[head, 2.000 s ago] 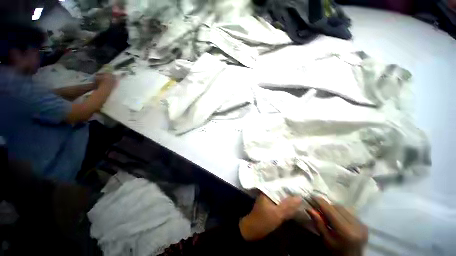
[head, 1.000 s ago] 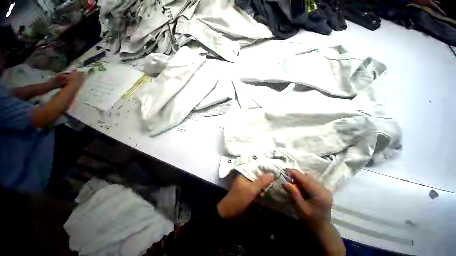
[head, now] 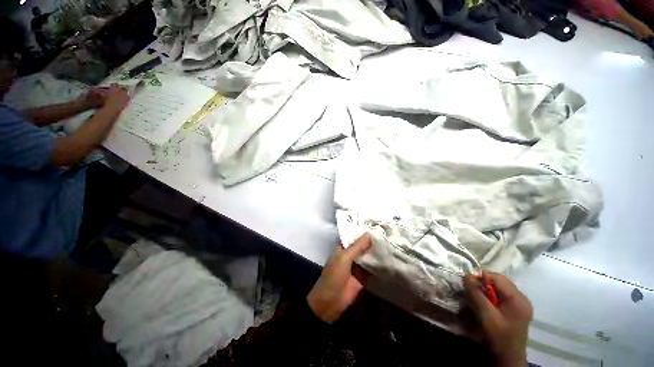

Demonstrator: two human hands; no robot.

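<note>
A pale off-white garment (head: pixel 459 183) lies spread on the white table, its near edge hanging at the table's front edge. My left hand (head: pixel 339 283) pinches the garment's near left corner, thumb on top, beside small dark buttons or snaps. My right hand (head: pixel 500 308) holds red-handled thread snips (head: pixel 489 289) and pinches the garment's near edge further right. The cloth edge is stretched between my hands. The snips' blades are mostly hidden by the fingers and cloth.
A pale garment pile (head: pixel 237 32) and dark garments (head: pixel 459 20) lie at the far side. A person in blue (head: pixel 43 172) sits at the left near a written paper sheet (head: pixel 159 115). A pale bundle (head: pixel 176 308) lies below the table edge (head: pixel 237 231). Dark scraps dot the table.
My right hand has moved right and down along the garment edge, away from my left hand. The red snips handle now shows more. The cloth between my hands is more stretched out.
</note>
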